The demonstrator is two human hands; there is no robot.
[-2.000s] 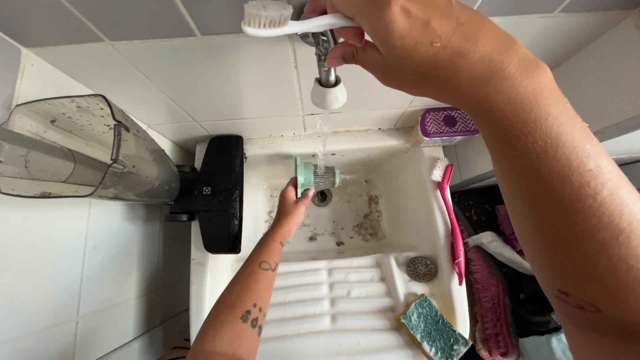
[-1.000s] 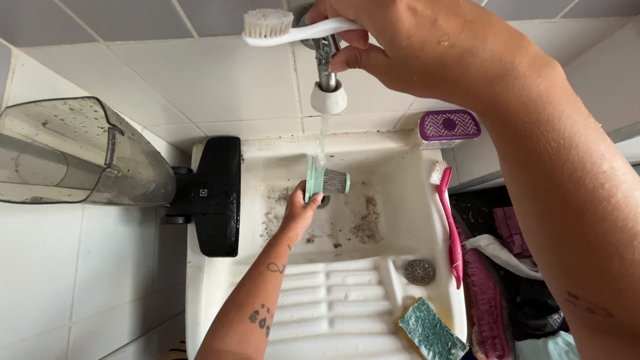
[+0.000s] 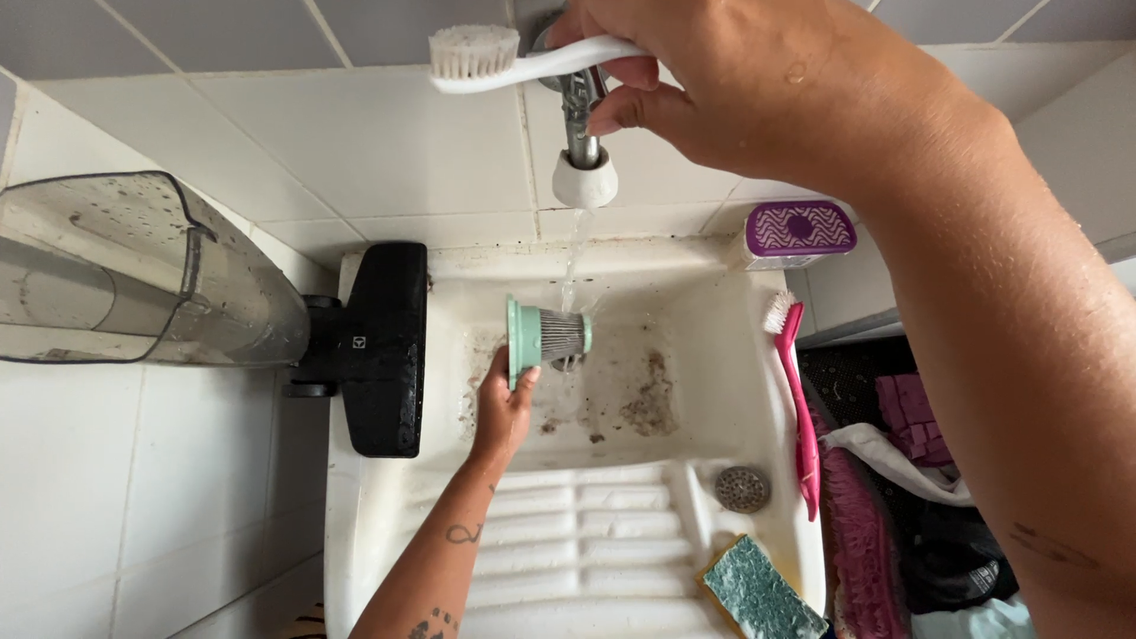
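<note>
My left hand (image 3: 508, 399) holds a pale green pleated vacuum filter (image 3: 550, 337) by its wide flange, tilted on its side above the sink basin (image 3: 710, 355). Water runs from the white nozzle of the metal faucet (image 3: 581, 133) onto the filter's pleats. My right hand (image 3: 648, 80) is up at the faucet, its thumb near the metal body, with a white brush (image 3: 524, 67) held in the fingers, bristles upward at the left. What the hidden fingers touch on the faucet I cannot tell. Dark grit lies on the basin floor.
A black vacuum floor head (image 3: 386, 351) and clear dust container (image 3: 222, 275) stand at the left edge. Along the right are a purple-lidded box (image 3: 800, 229), a pink brush (image 3: 803, 426), a drain strainer (image 3: 743, 489) and a green sponge (image 3: 763, 590). Clothes (image 3: 941, 515) lie beyond.
The filter has turned in my left hand over the last two seconds and shows its pleated side. My right hand stays at the faucet with the white brush, and water keeps running.
</note>
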